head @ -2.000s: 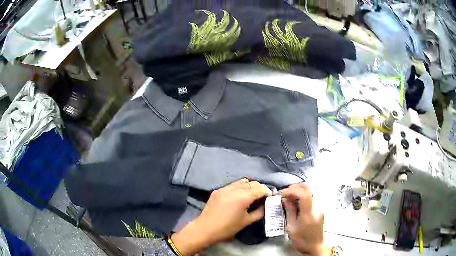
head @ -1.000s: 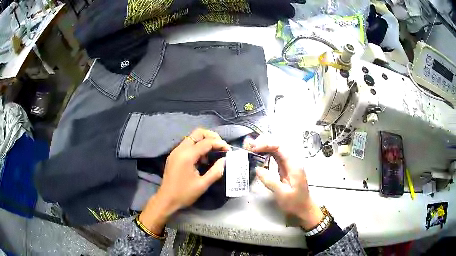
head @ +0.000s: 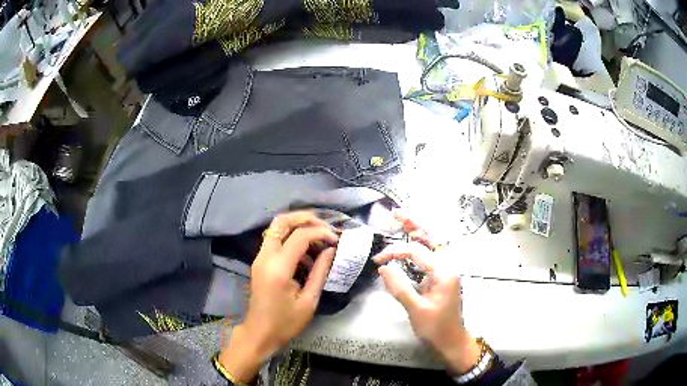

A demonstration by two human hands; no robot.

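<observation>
A grey-black denim jacket (head: 301, 105) lies on the white table, collar at the upper left, with a paler folded-back sleeve end (head: 248, 203) across its front. My left hand (head: 282, 290) pinches the jacket edge at the top of a white care label (head: 349, 260), which hangs tilted between my hands. My right hand (head: 425, 294) is just right of the label, fingers curled. A small dark, shiny thing shows between its thumb and fingers, too blurred to name. The seam under my fingertips is partly hidden.
The sewing machine (head: 603, 166) stands at right, with a control panel (head: 655, 102) behind. A phone (head: 592, 241) and yellow stick (head: 618, 271) lie on its bed. Embroidered dark garments (head: 279, 30) and plastic bags (head: 482, 45) lie behind. A blue bin (head: 34, 264) is at left.
The view has shifted, so the jacket sits further left and higher than at first. The label has tilted from upright. My right hand has shifted slightly and its fingers are more curled.
</observation>
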